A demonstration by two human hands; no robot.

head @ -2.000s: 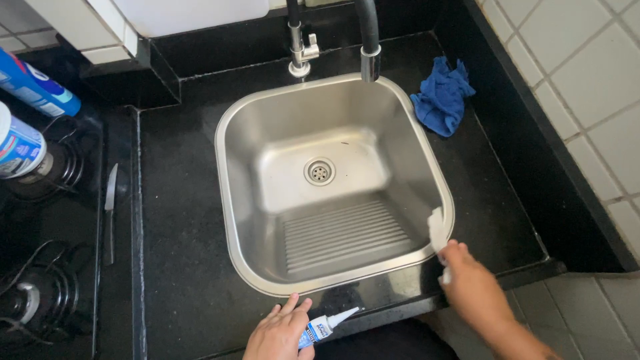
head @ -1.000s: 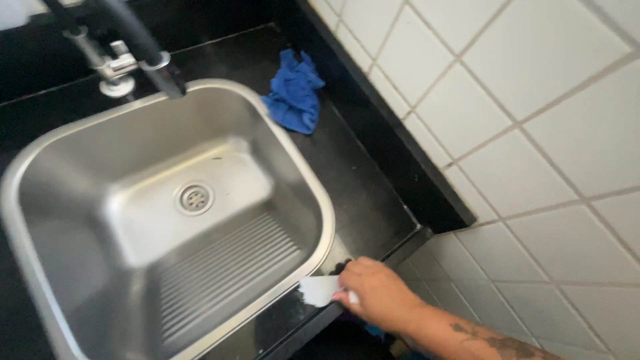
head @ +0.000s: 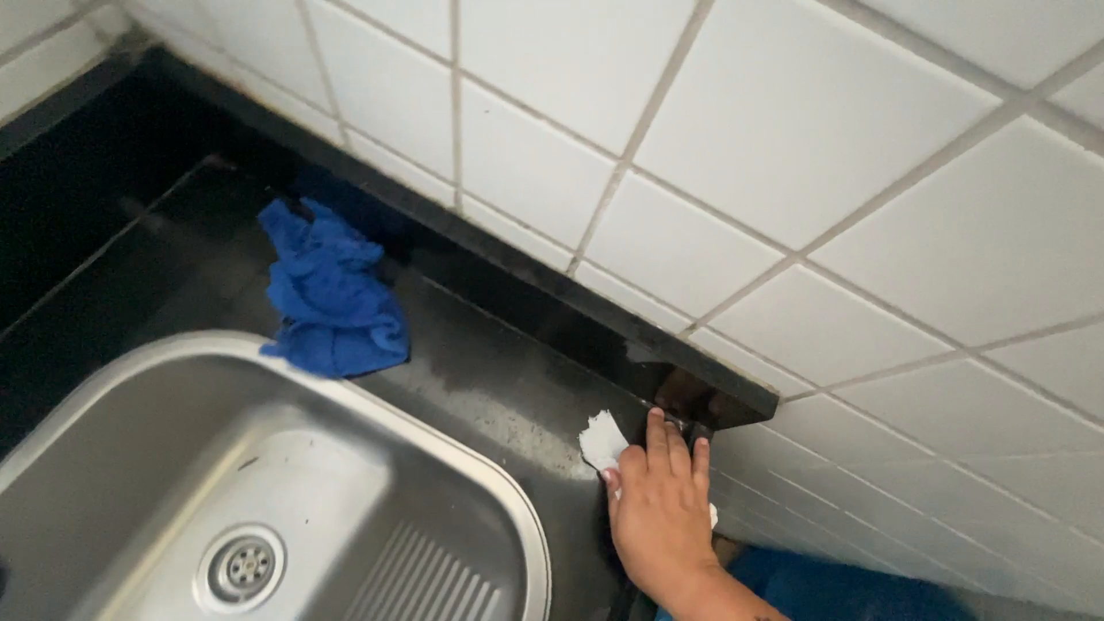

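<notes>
My right hand [head: 662, 509] holds a piece of white paper [head: 603, 442] between thumb and fingers, with its fingertips at the front right corner of the black stone countertop [head: 483, 405], by the end of the backsplash. Part of the paper is hidden under the palm. To the hand's left lies the stainless steel sink [head: 504, 479]. A crumpled blue cloth [head: 336, 297] rests on the counter and touches the sink's rim. My left hand is out of the picture.
A black stone backsplash [head: 517, 259] runs along the white tiled wall [head: 707, 233] and ends beside my hand. The sink's drain [head: 241, 567] shows at lower left. Something blue [head: 828, 586] is below the counter's edge.
The view has swung right and closer to the wall. My right hand has moved with the paper from beside the sink's rim to the counter's corner. My left hand and the tube have left the view.
</notes>
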